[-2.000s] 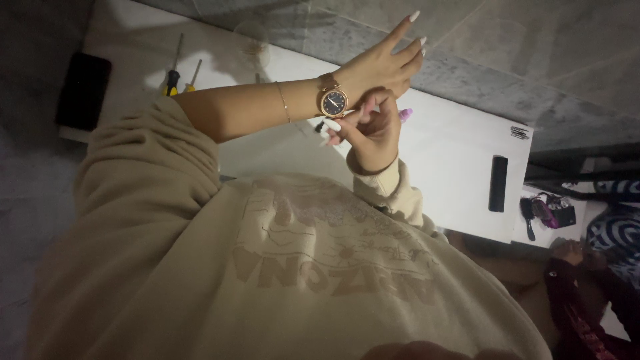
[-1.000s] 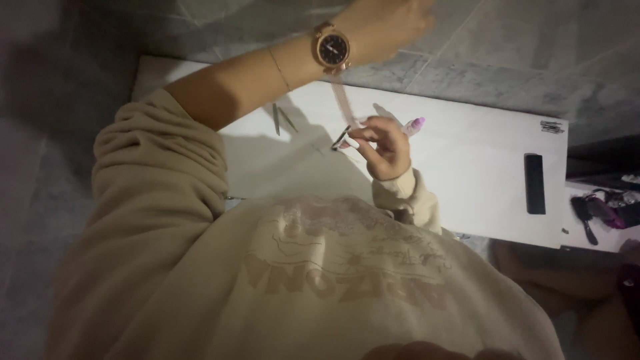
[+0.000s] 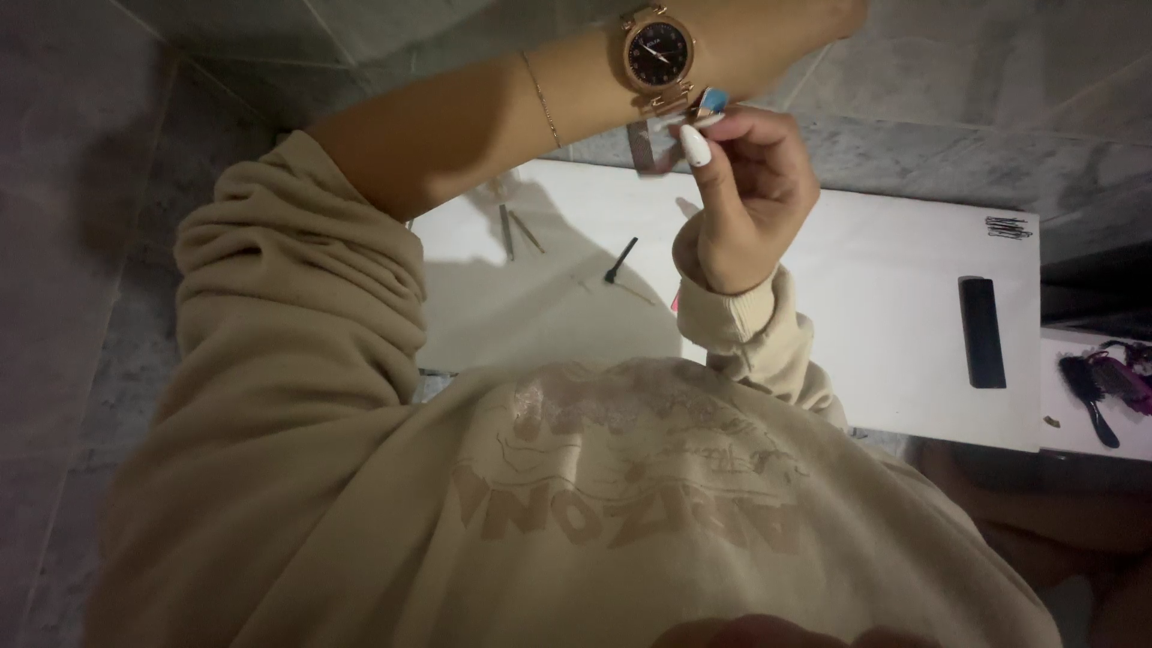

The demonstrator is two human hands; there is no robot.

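My left hand (image 3: pixel 774 40) reaches across the top from the left, its fingers cut off or blurred at the frame edge. On that wrist sits a rose-gold wristwatch (image 3: pixel 659 56) with a dark dial, and a thin chain bracelet (image 3: pixel 542 99) lies higher up the forearm. The watch strap (image 3: pixel 641 148) hangs in a loose loop below the wrist. My right hand (image 3: pixel 756 198), just below and to the right, pinches the strap's end, where a small blue piece (image 3: pixel 714 101) shows. A small black tool (image 3: pixel 621 261) lies on the white table between my arms.
Two slim sticks or tool shafts (image 3: pixel 517 231) lie on the white table (image 3: pixel 900 360) below my left forearm. A black rectangular object (image 3: pixel 981 333) is at its right end, near a scribbled mark (image 3: pixel 1008 227). Farther right, a black hairbrush (image 3: pixel 1089 396) lies on another surface. A tiled wall stands behind.
My left hand has moved up and away, toward the frame's top. My right hand has risen from over the table to just beneath the watch. The strap, close around the wrist at first, now hangs loose.
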